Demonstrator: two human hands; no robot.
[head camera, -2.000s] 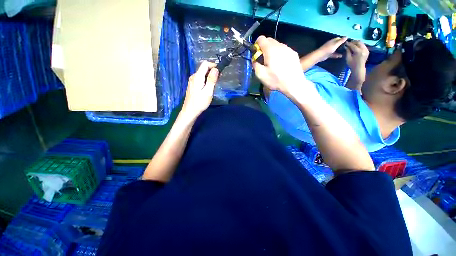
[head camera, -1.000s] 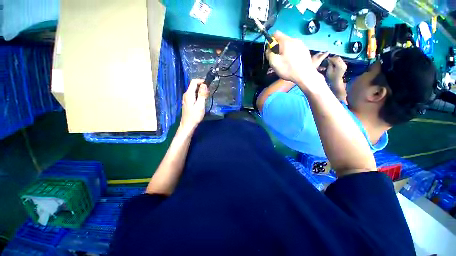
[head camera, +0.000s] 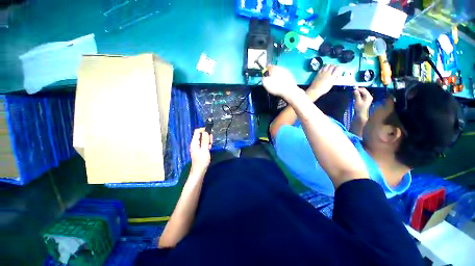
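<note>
My left hand (head camera: 200, 147) grips a small black connector (head camera: 209, 125) over the blue crate (head camera: 253, 124) below the bench edge. A thin black cable (head camera: 229, 110) loops near it above the crate. My right hand (head camera: 279, 82) holds pliers with yellow-and-black handles (head camera: 264, 71). Their tips lie over the pale top of a black powered unit (head camera: 259, 44) on the teal bench. Whether the tips touch it I cannot tell.
A coworker in a blue shirt (head camera: 302, 143) sits close at the right, hands at the bench edge. A cardboard box (head camera: 120, 119) stands left on crates. On the teal mat (head camera: 156, 47) lie a white paper (head camera: 206, 64), a green reel (head camera: 292, 40) and black round housings (head camera: 342, 54).
The view has shifted, showing more bench. My right hand with the pliers has moved away from the cable to the black unit. My left hand has moved lower and still holds the connector.
</note>
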